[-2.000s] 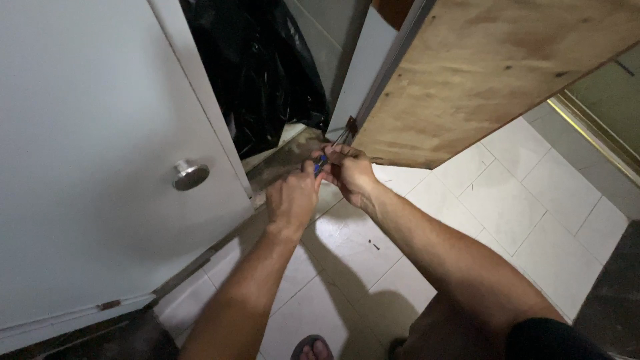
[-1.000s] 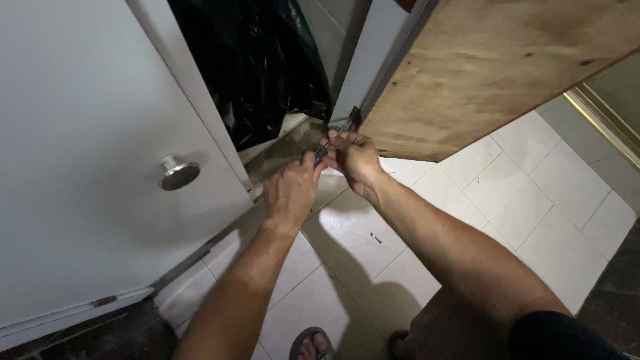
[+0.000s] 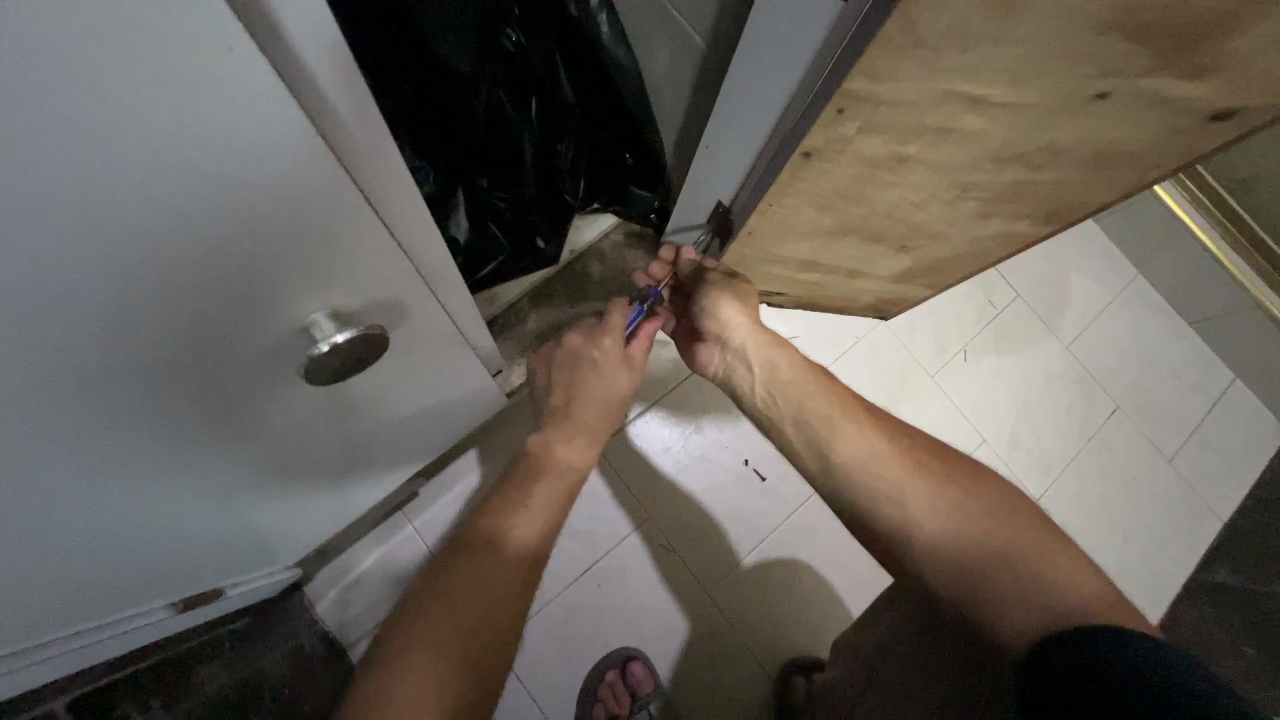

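Observation:
My left hand (image 3: 590,370) is closed on the blue handle of a screwdriver (image 3: 642,312), whose shaft points up and right toward a hinge (image 3: 719,220). The hinge sits low on the white frame (image 3: 715,150), beside the edge of an open wooden door (image 3: 960,160). My right hand (image 3: 715,305) is at the shaft just below the hinge, its fingers curled around it. Its fingertips partly hide the shaft, and the tool's tip cannot be made out clearly.
A white door (image 3: 180,300) with a round metal knob (image 3: 345,350) stands at left. Between the doors hangs black plastic sheeting or a bag (image 3: 510,130). A small screw (image 3: 759,475) lies on the pale tiled floor (image 3: 700,450). My sandalled foot (image 3: 620,685) is below.
Both hands stay at the screwdriver near the hinge throughout. My left hand's grip on the handle has shifted slightly.

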